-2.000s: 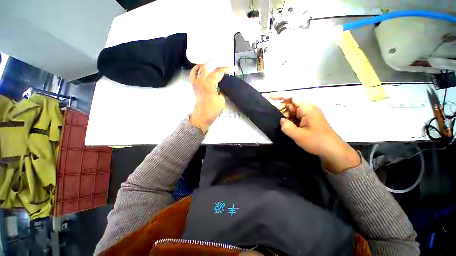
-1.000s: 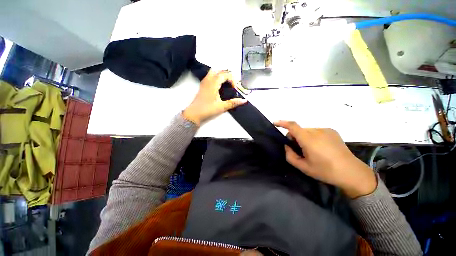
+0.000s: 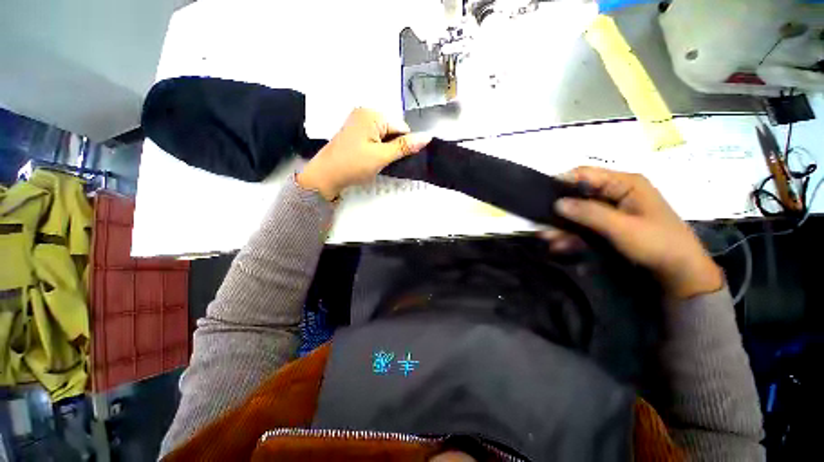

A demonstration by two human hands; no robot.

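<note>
A long flat black strap (image 3: 492,179) is stretched between my two hands above the front of the white table. My left hand (image 3: 360,152) grips it between thumb and fingers. My right hand (image 3: 632,221) grips it farther right, slightly blurred, near the table's front edge. The strap's left end runs under my left hand towards the rounded black workpiece (image 3: 221,126), which lies on the table at the left. The strap beyond my right hand is lost against the dark apron.
The sewing machine's needle area (image 3: 449,77) is behind the strap. A yellow strip (image 3: 632,81) and part of a blue hose (image 3: 623,5) are right of it. Scissors (image 3: 779,171) lie at the right table edge. Olive garments (image 3: 41,271) and a red cover (image 3: 137,293) hang at left.
My right hand has moved right and a little up, so the strap lies flatter and shows more length. My left hand and the workpiece sit farther left as the whole view has shifted.
</note>
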